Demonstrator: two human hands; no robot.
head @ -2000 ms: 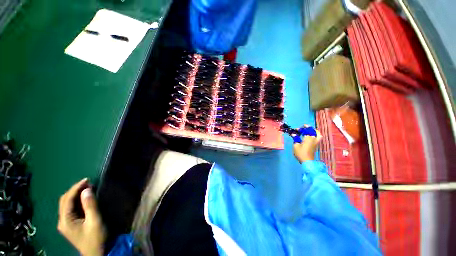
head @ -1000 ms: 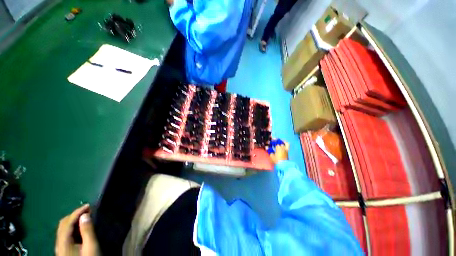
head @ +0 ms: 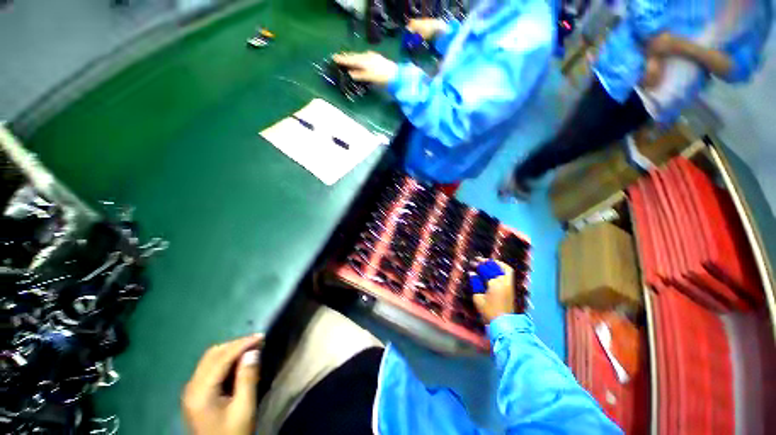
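Observation:
A red tray [head: 387, 296] holds rows of dark clipped assemblies [head: 434, 229] with silver wires. My right hand [head: 496, 291], with blue finger wraps, is over the right part of the tray. Its fingertips are blurred against the dark rows, so I cannot tell whether they hold anything. My left hand [head: 224, 386] is at the bench edge, fingers curled and thumb apart, with nothing seen in it.
A tangled heap of binder clips [head: 64, 314] lies at the left. A white sheet [head: 328, 161] with two small black strips is on the green bench [head: 196, 195]. A person in blue [head: 476, 85] works beyond the tray; another stands farther right. Stacked red trays [head: 693, 238] and a cardboard box [head: 598, 265] fill the right shelves.
The view has swung left, so bench and tray appear farther right. My right hand has moved from the tray's right front corner onto the rows. A second person has come into view at the upper right.

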